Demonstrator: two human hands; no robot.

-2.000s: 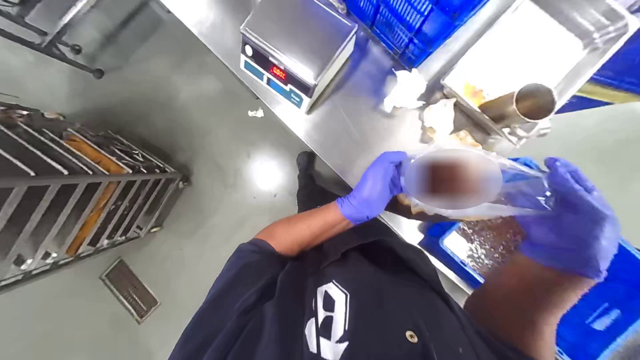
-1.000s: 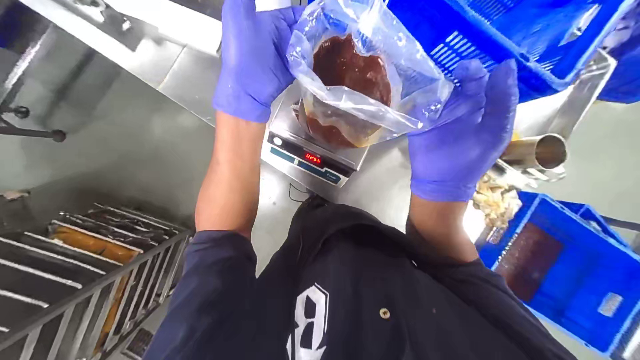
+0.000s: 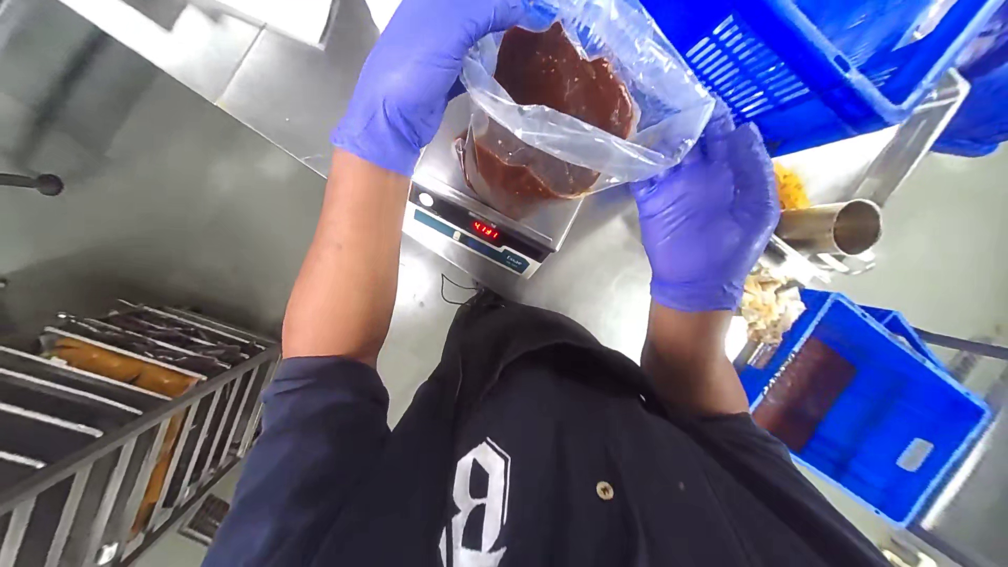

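A clear plastic bag (image 3: 583,142) holding a dark red-brown, wet-looking food mass (image 3: 551,75) is spread at its mouth between my gloved hands. The bag's lower part rests on or just over the steel pan of a digital scale (image 3: 480,232), whose red display is lit. My left hand (image 3: 425,79), in a purple glove, grips the bag's left edge; its fingertips are partly hidden behind the plastic. My right hand (image 3: 705,213), also gloved in purple, is at the bag's right edge, with its fingers partly behind the plastic.
Blue plastic crates (image 3: 756,71) stand at the upper right. Near my right wrist lie a metal cylinder (image 3: 835,228) and crumpled pale scraps (image 3: 770,307). A blue crate (image 3: 890,425) with red-brown contents is at the lower right. A rack of trays (image 3: 134,394) stands at the left.
Two seconds ago the bag was between my hands to the right of the scale; now it is at the scale, with its mouth spread wide. The view has shifted considerably.
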